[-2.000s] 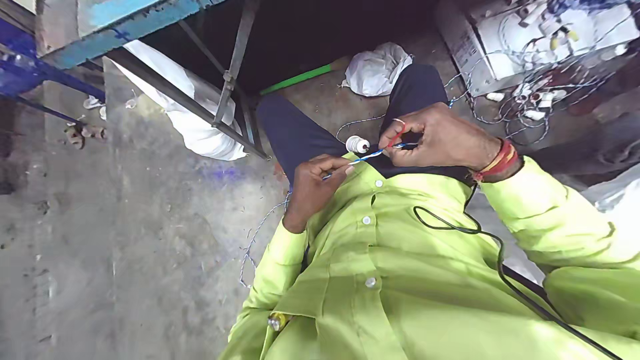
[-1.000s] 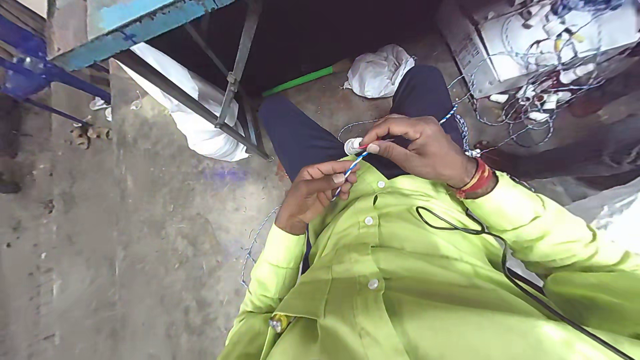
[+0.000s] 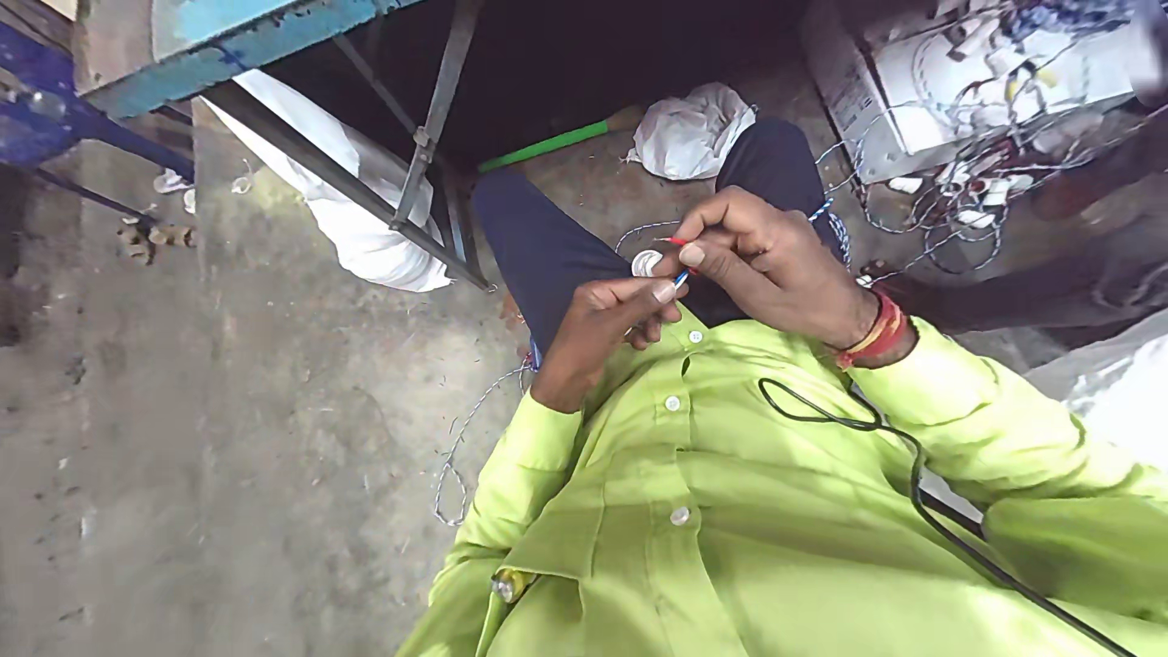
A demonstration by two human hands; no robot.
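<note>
My left hand (image 3: 616,324) pinches a blue-and-white twisted electrical cable (image 3: 681,277) between thumb and fingers, above my lap. Just right of it, my right hand (image 3: 771,265) holds the cable's end, where a red-insulated wire (image 3: 675,241) sticks out past the thumb and forefinger. The fingertips of both hands are close together. Behind them a round white fitting (image 3: 646,264) lies at my lap, partly hidden by my right hand. Most of the cable between the fingers is covered.
A white box (image 3: 912,119) at the upper right carries tangled cables (image 3: 990,187) with small white fittings. A white plastic bag (image 3: 693,132) and a green stick (image 3: 547,146) lie beyond my knees. A blue table (image 3: 246,55) on metal legs stands upper left. Cable loops (image 3: 447,474) lie on the floor.
Two seconds ago my hands were farther apart along the cable; now their fingertips are close together. The red wire end now points left from my right fingertips.
</note>
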